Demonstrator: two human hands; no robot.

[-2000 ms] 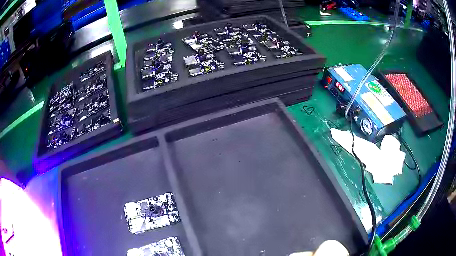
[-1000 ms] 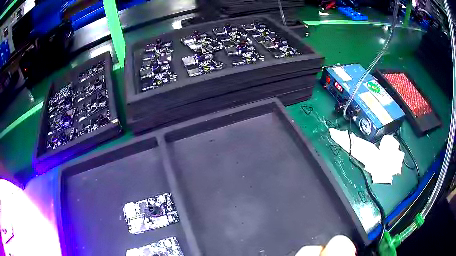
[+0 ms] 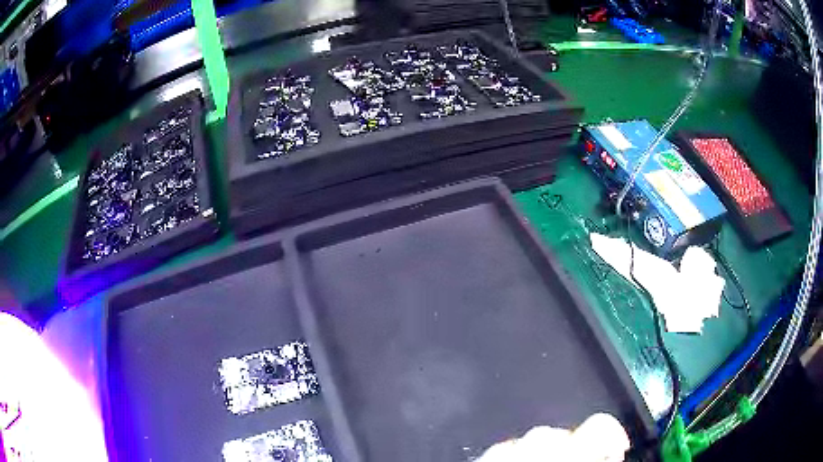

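A large black two-bay foam tray (image 3: pixel 311 316) lies nearest me. In its left bay lie two circuit boards: one whole board (image 3: pixel 269 377), silver-white with a dark round centre, and a second board (image 3: pixel 278 444) cut off by the bottom edge. The right bay shows no board. Part of one hand, probably my right hand (image 3: pixel 564 440), shows washed out at the bottom edge over the right bay's near part. Its fingertips are bunched; whether it holds something is hidden. My left hand is out of the picture.
Stacked foam trays (image 3: pixel 406 149) full of boards stand behind. A smaller board tray (image 3: pixel 144 185) is at left, above a blinding white-violet light (image 3: pixel 41 397). At right are a blue box (image 3: pixel 659 185), a red-filled black box (image 3: pixel 735 176), crumpled white paper (image 3: pixel 672 280), cables and a clear hose.
The hand at the bottom edge shows more of itself and reaches a little further left and up. The boards in the near tray stay in place. The view has shifted slightly.
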